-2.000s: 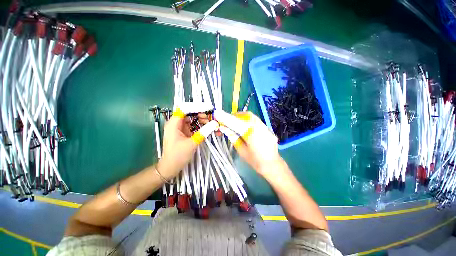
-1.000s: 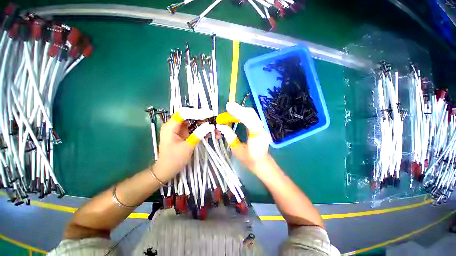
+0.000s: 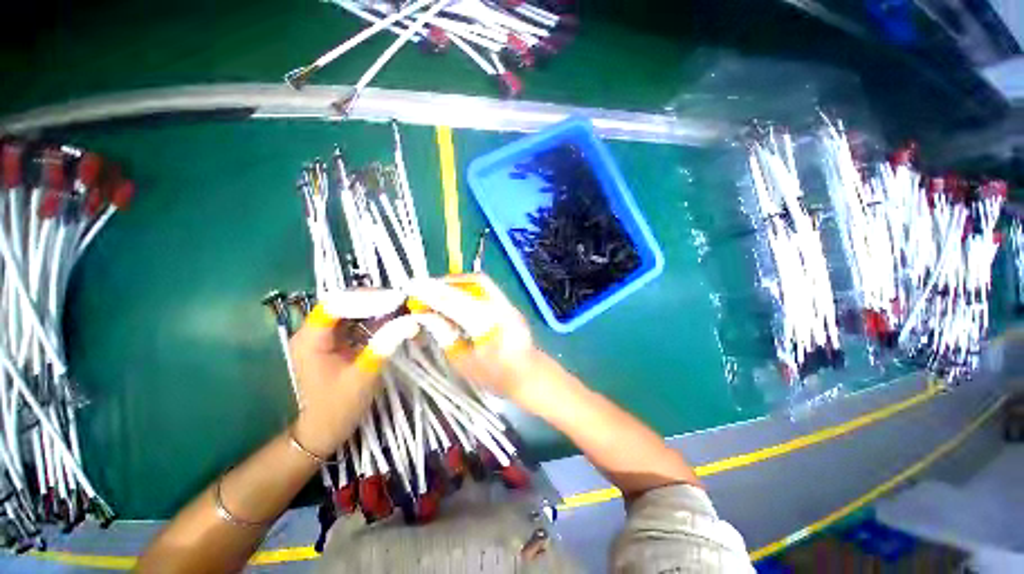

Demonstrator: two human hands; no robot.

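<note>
The centre bundle of white-sleeved wire harnesses (image 3: 376, 219) lies on the green mat, with thin dark wire ends at the far side and red connectors (image 3: 376, 494) near the body. My left hand (image 3: 337, 364) and my right hand (image 3: 483, 336), both with white and yellow finger cots, meet over the middle of the bundle. Their fingertips pinch a small dark wire end between them; the fingers hide most of it, and whether a black piece is on it cannot be told. The blue parts bin (image 3: 646, 241) with many loose black connector pieces (image 3: 578, 247) stands right of the bundle.
A harness pile (image 3: 39, 303) lies at the left. Another loose group (image 3: 460, 34) lies beyond the pale rail (image 3: 202, 103). More harnesses (image 3: 800, 258) lie at the right, some on clear plastic (image 3: 730, 325). Yellow tape (image 3: 450, 202) runs between bundle and bin.
The view has turned, so the bench contents appear shifted left and the right-hand harnesses show more. My hands remain together over the bundle; the right fingers have closed in against the left ones.
</note>
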